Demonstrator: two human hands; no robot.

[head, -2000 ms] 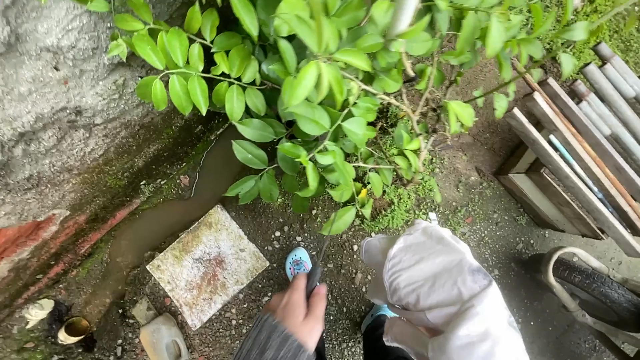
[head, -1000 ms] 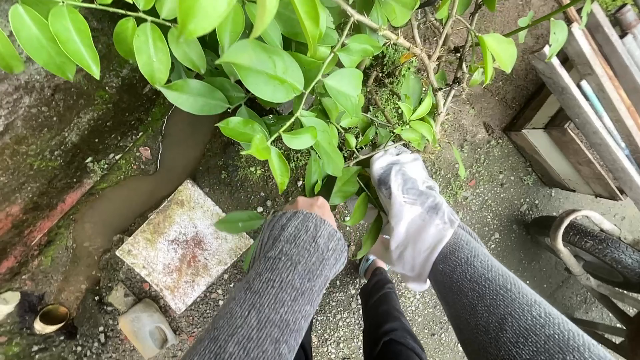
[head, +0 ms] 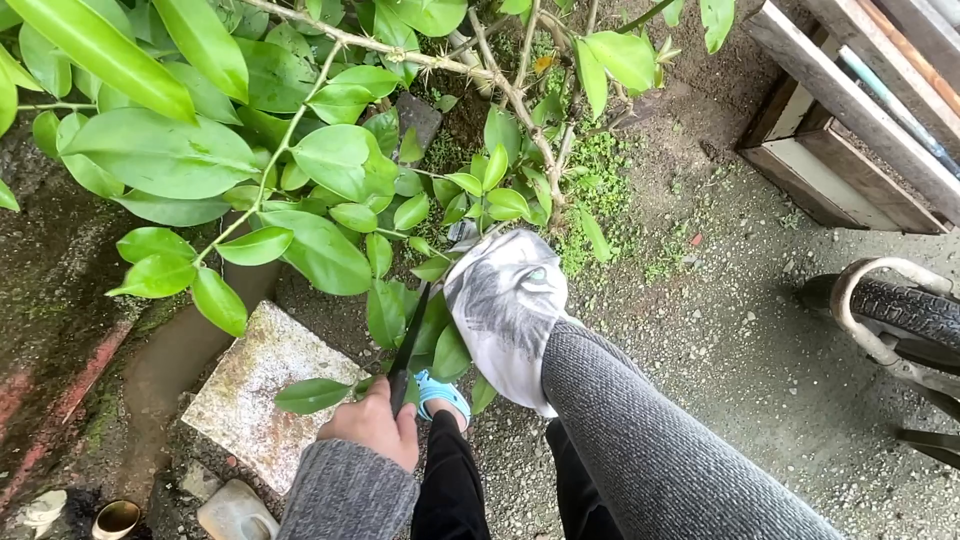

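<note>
My left hand [head: 375, 427], bare below a grey knit sleeve, is closed around the dark handle of a knife [head: 412, 337]. Its blade points up into the leaves, with the tip beside a green stem [head: 420, 247] of the thorny shrub [head: 330, 165]. A white and grey cloth [head: 510, 300] covers my right hand [head: 499, 281] and hides its fingers. Through the cloth it grips the leafy stem just right of the blade, and several leaves hang below. The shrub's thicker thorny branch [head: 450, 66] passes above both hands.
A speckled square slab [head: 270, 397] lies at left beside a muddy water channel [head: 165, 375]. A plastic jug [head: 236, 514] and a small round container [head: 116, 519] sit at lower left. Wooden planks [head: 840, 82] stand upper right, above a black tyre [head: 900, 304]. My blue clog [head: 442, 394] is below.
The cloth-covered right hand has moved from below the shrub to a leafy stem and taken hold of it. My left hand has brought the knife up among the leaves. The view has moved closer.
</note>
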